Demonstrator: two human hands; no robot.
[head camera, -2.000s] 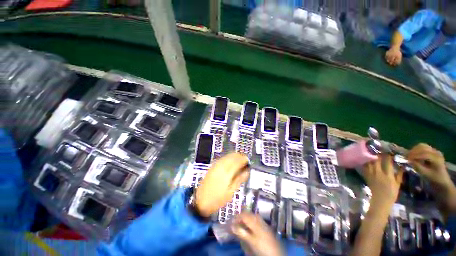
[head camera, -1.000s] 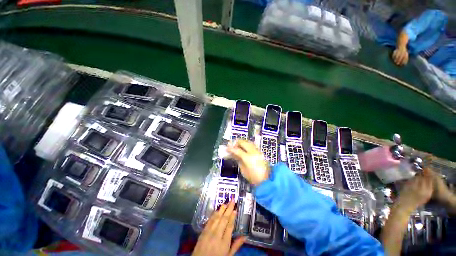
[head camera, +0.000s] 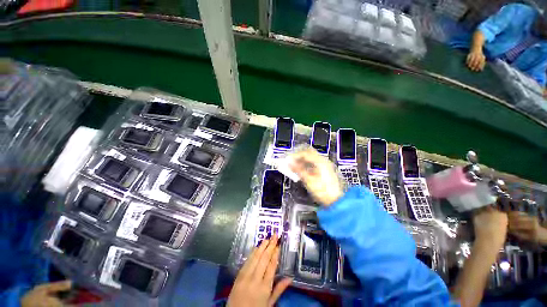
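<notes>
A clear blister tray (head camera: 239, 252) in front of me holds a row of open flip phones, with dark screens above white keypads. My left hand (head camera: 257, 273) lies with its fingertips on the keypad of a nearer open phone (head camera: 273, 190); its thumb is spread and it grips nothing. My right hand (head camera: 318, 175) pinches a small white wipe (head camera: 285, 167) above that phone's screen, over the lower parts of the back-row phones. My sleeve hides part of the tray. A closed phone (head camera: 311, 246) sits in a front pocket.
Another tray (head camera: 135, 210) with two rows of closed phones lies left, beside a white pad (head camera: 73, 159) and stacked trays (head camera: 36, 120). A pink bottle (head camera: 448, 181), a white bottle (head camera: 474, 198) and another person's hands (head camera: 490, 225) are right. A post (head camera: 221, 60) stands before the green belt.
My arms have uncrossed since the earliest frame. In the last second my right hand has moved slightly right and up with the wipe. A person's hand has appeared at the bottom left.
</notes>
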